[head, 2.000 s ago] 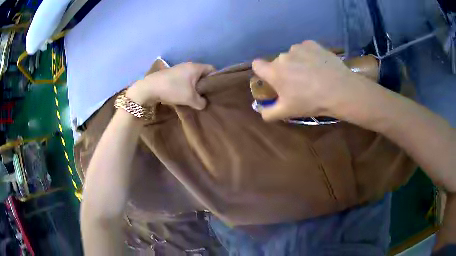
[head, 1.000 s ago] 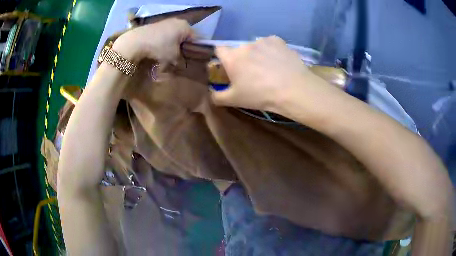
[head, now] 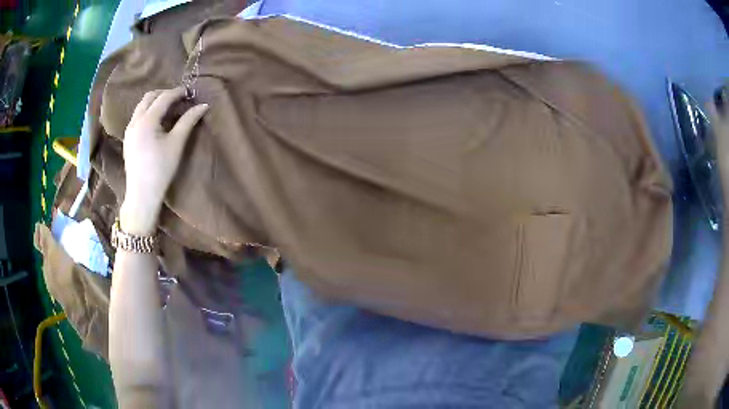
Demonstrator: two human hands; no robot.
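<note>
The brown garment (head: 384, 176) lies spread over the pale blue table, its near edge hanging over the front. A short double line shows on its lower right panel. My left hand (head: 164, 132) is at the garment's left part, thumb and fingers bent on a fold of the cloth. My right hand is at the right rim, cut off and blurred; part of the forearm (head: 714, 319) shows. The iron (head: 694, 148) is beside it at the far right, tilted, its metal plate edge visible. Whether my right hand holds it cannot be seen clearly.
The pale blue table (head: 495, 24) shows behind the garment. Brown garment pieces with white bits (head: 84, 244) hang at the lower left. A yellow rack (head: 667, 359) stands at the lower right. The green floor has yellow-black tape (head: 49, 160) at the left.
The garment now lies spread out wider on the table. My right hand and the iron have moved from over the cloth to the far right. My left hand has moved left and nearer.
</note>
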